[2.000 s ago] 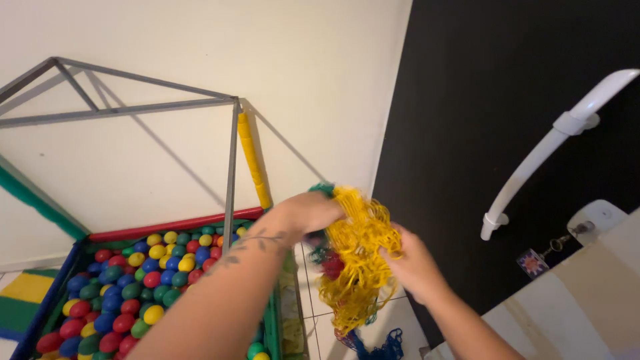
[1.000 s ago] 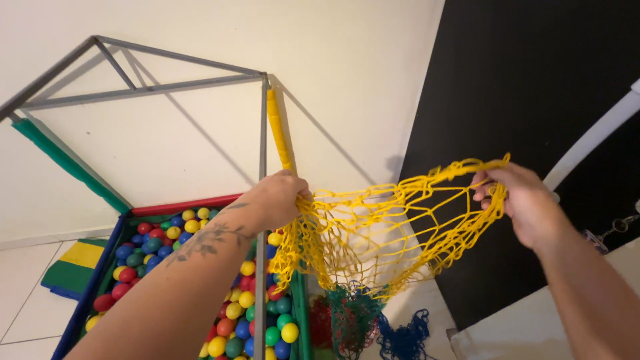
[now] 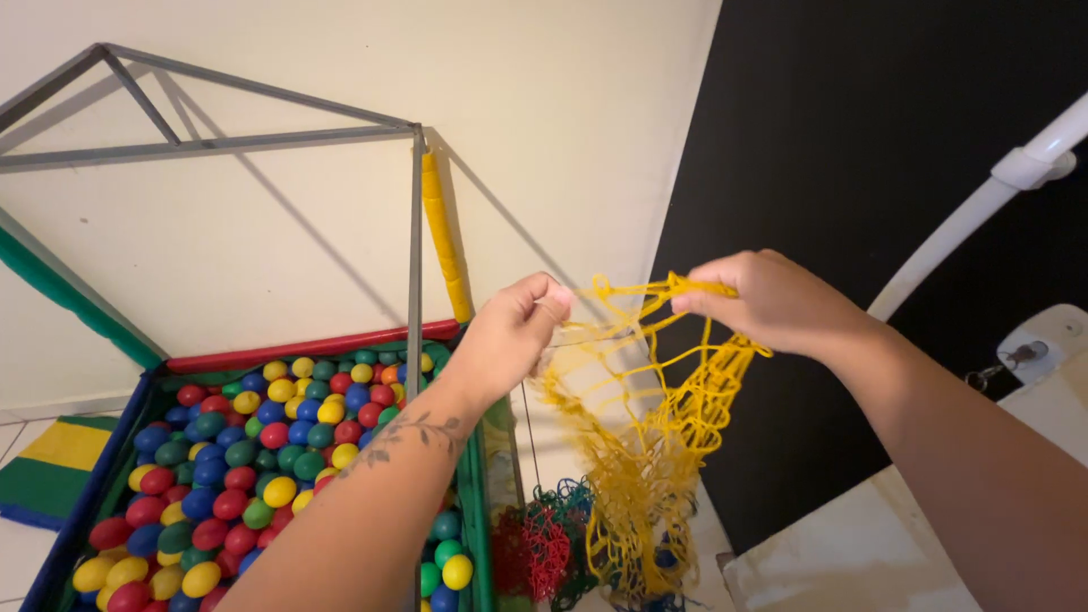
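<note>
A yellow knotted net hangs from both hands to the right of the ball pit. My left hand pinches its upper edge between thumb and fingers; part of the netting there is blurred. My right hand grips a gathered bunch of the same edge, with loops draping below it. Beneath, red netting and dark green netting lie in a heap near the floor, with some blue netting partly hidden behind the yellow.
The ball pit's padded red rail and plastic balls are at the left. A grey metal frame post rises beside my left forearm. A yellow padded post, a black panel and a white handle stand beyond.
The yellow net was bunched up, then stretched wide between my hands; now my hands are closer together and it hangs down. My left hand has moved away from the frame post.
</note>
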